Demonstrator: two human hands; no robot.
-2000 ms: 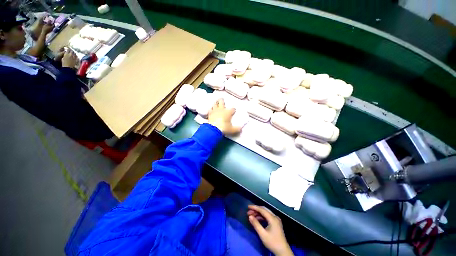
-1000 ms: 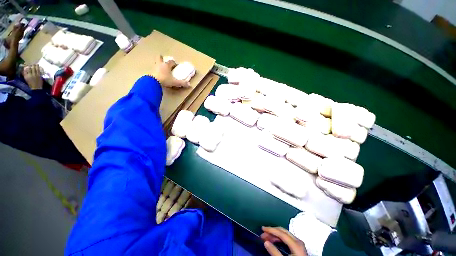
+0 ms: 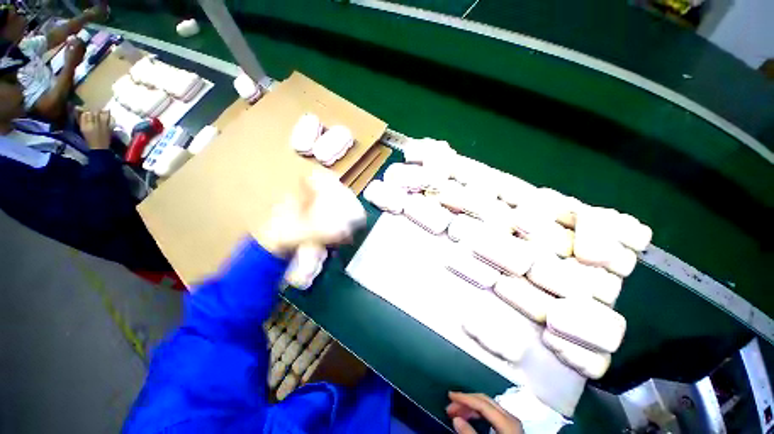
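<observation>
My left hand [image 3: 293, 216], blurred, is at the front right edge of the cardboard sheets [image 3: 221, 178]. It is closed around white plastic housings [image 3: 339, 208]; blur hides how many. Another housing [image 3: 306, 264] lies just below it at the bench edge. Two housings [image 3: 321, 142] lie on top of the cardboard. Several rows of white housings with pinkish seams [image 3: 518, 246] sit on the white mat [image 3: 386, 258]. My right hand [image 3: 482, 414] is at the bottom edge, partly cut off, fingers loosely bent and empty, beside a white cloth [image 3: 530, 411].
The green conveyor [image 3: 509, 110] with its pale rail runs behind the bench. A metal screw feeder [image 3: 670, 398] is at the lower right. A carton of housings [image 3: 293, 347] is below the bench. People work at the upper left, near a red tool [image 3: 143, 140]. A metal post [image 3: 233, 38] stands behind the cardboard.
Two housings now lie released on the cardboard. My left hand has moved back toward the bench edge and taken hold of housings that stood there. My right hand stays low near the cloth.
</observation>
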